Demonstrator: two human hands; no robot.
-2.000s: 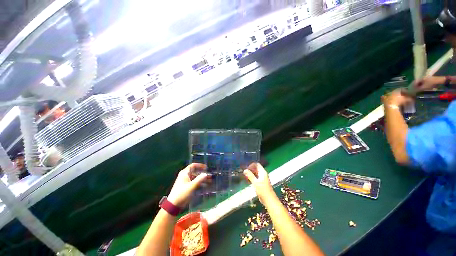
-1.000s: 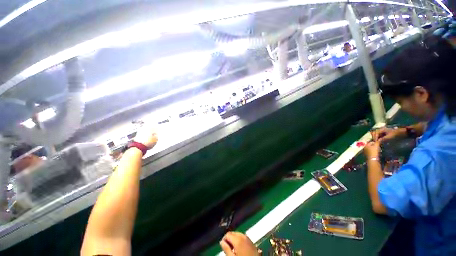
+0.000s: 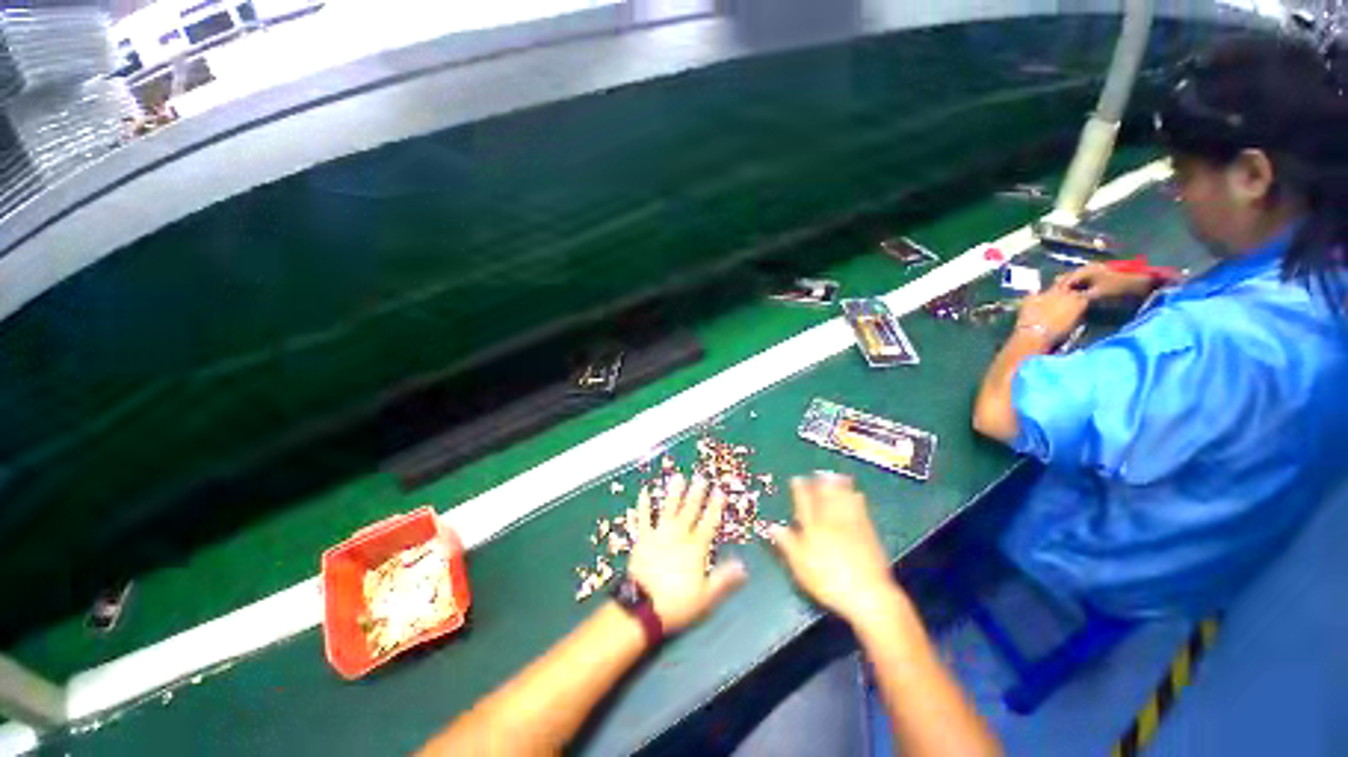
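A loose pile of small copper, white and dark modules [image 3: 735, 481] lies on the dark green bench. My left hand [image 3: 676, 555], with a dark red wristband, is spread over the near left part of the pile, palm down, fingers apart. My right hand [image 3: 831, 544] is at the pile's right edge, slightly blurred, fingers extended. Neither hand visibly grips anything; what lies under the palms is hidden. An open phone [image 3: 869, 439] with an orange strip lies right of the pile. Another phone [image 3: 880, 333] lies across the white strip.
An orange bin [image 3: 395, 592] of cream scraps stands at left. Beyond the white strip [image 3: 591, 444], the green belt carries a long black tray [image 3: 503, 422] and several phones. A person in a blue smock [image 3: 1183, 399] works at right, near red-handled tools. A blue stool [image 3: 1035, 651] stands below.
My left hand has come back from the far shelf to the pile. The clear tray held earlier in both hands is gone from them. The view has tilted down.
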